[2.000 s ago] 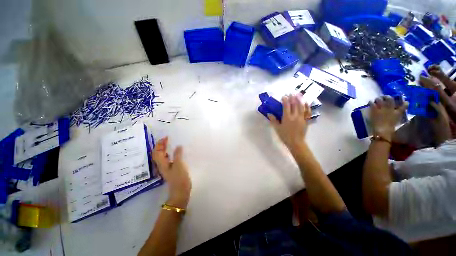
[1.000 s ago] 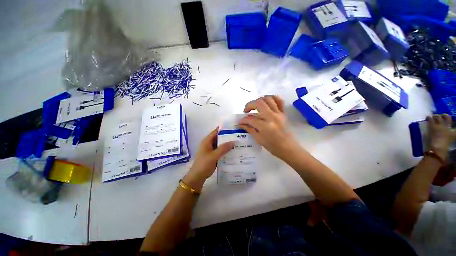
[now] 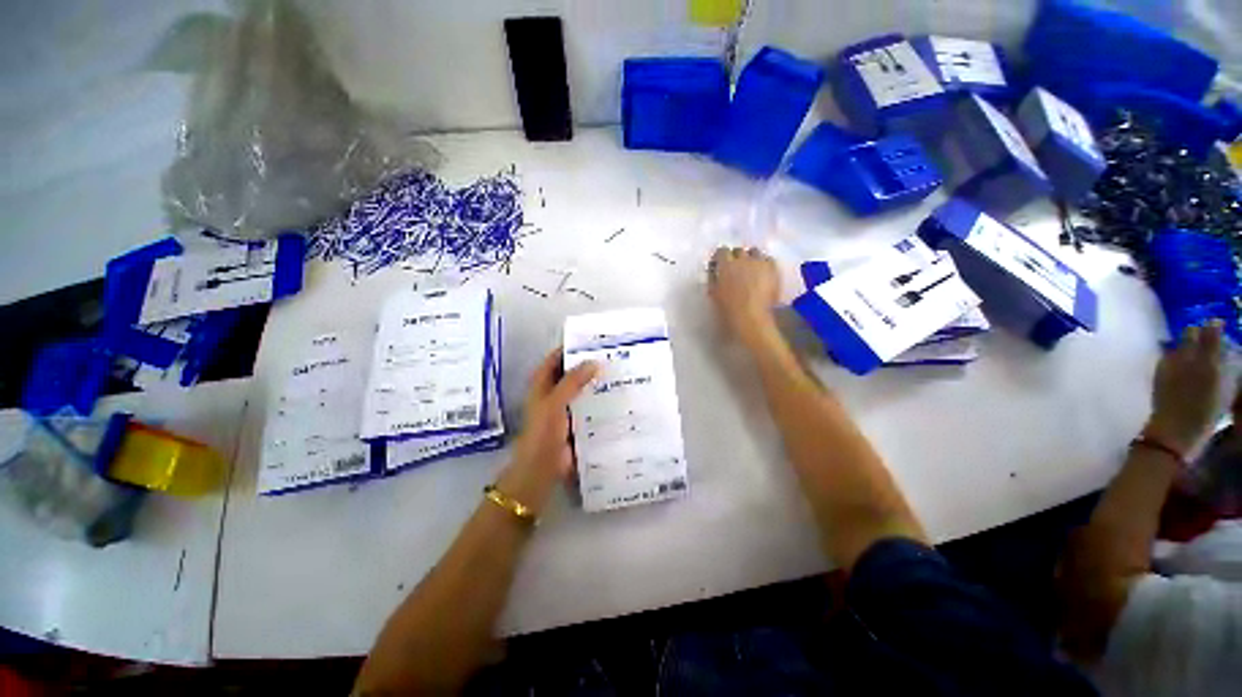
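Note:
A white retail box (image 3: 629, 429) with a blue line near its top lies text side up at the centre. My left hand (image 3: 549, 415) holds it by its left edge, thumb on the face. My right hand (image 3: 745, 286) is off the box, behind and right of it, low over the table at a thin clear film (image 3: 742, 225); whether its fingertips hold the film cannot be told. Finished boxes (image 3: 429, 365) lie text side up left of my left hand. A small stack with the connector picture up (image 3: 899, 302) lies right of my right hand.
Loose blue-and-white strips (image 3: 422, 222) and a crumpled bag (image 3: 259, 136) are at the back left. Blue trays (image 3: 674, 104), box bundles (image 3: 1001, 147) and dark cables (image 3: 1158, 177) line the back. A yellow item (image 3: 166, 460) is far left. Another person's hand (image 3: 1189, 388) is far right.
The box was picked from the right and now lies text side up in my left hand. My right hand has left its top and moved back and right. The white top flap now shows upright.

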